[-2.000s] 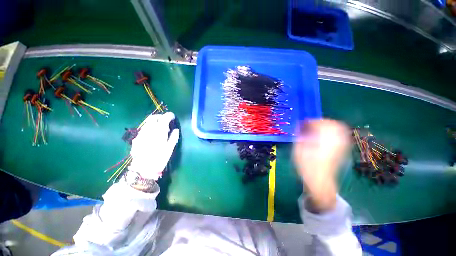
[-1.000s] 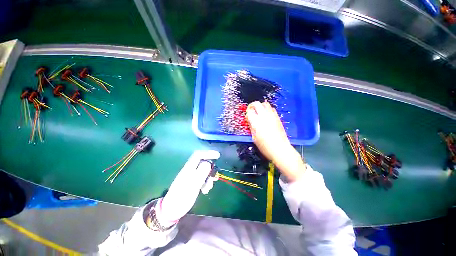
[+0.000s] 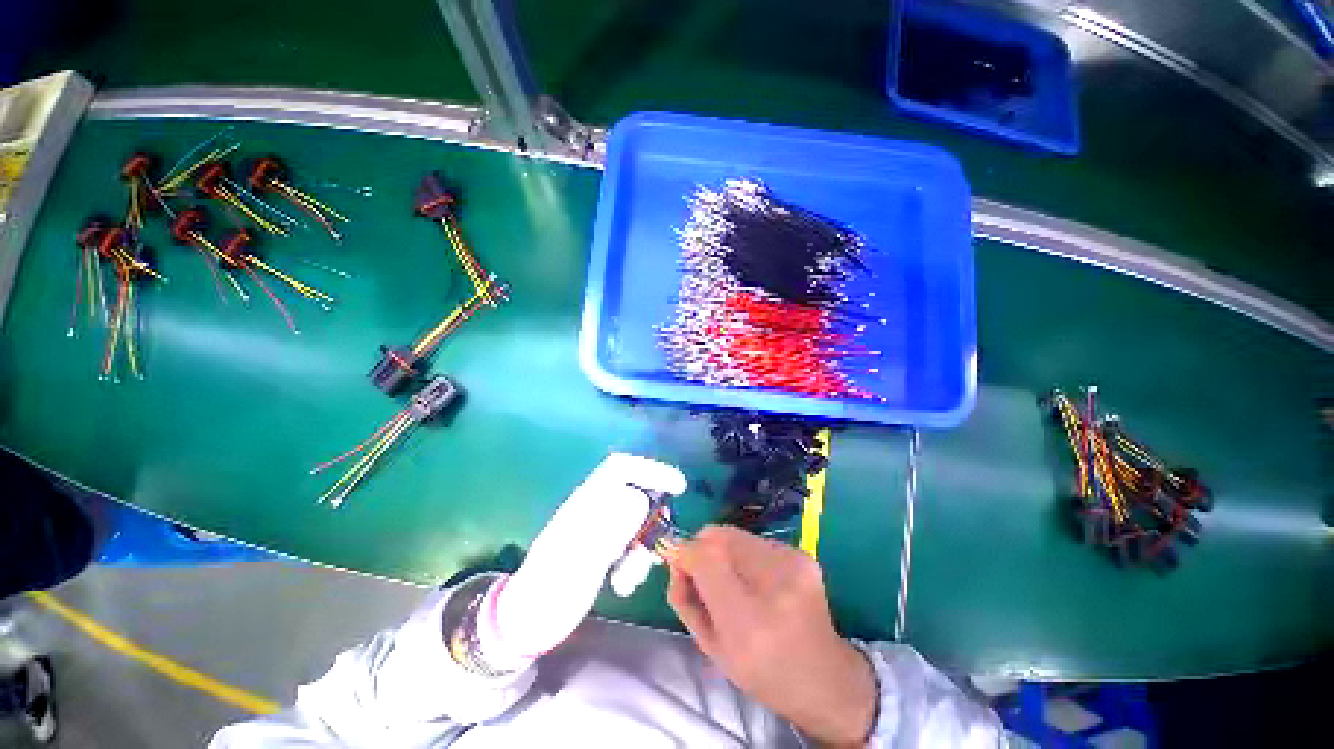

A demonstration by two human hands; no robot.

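My left hand [image 3: 574,549], in a white glove, holds a wired connector [image 3: 657,522] near the front edge of the green surface. My bare right hand [image 3: 768,615] has its fingertips together against the wire side of that connector; a wire in them is too small to make out. The blue parts tray [image 3: 783,410] lies beyond my hands with black terminal wires [image 3: 783,252] and red terminal wires [image 3: 775,344], pale at the ends. Small black parts [image 3: 764,471] lie in a heap just below the tray.
Several wired connectors [image 3: 190,227] lie spread at the far left. Three more [image 3: 436,398] lie left of the tray. A pile of wired connectors [image 3: 1141,512] lies at the right. A second blue bin [image 3: 1056,132] stands beyond the metal rail [image 3: 1141,239].
My right hand first went from the tray's right side into the red wires, then down to the connector. My left hand let go of a connector at the left and took another one.
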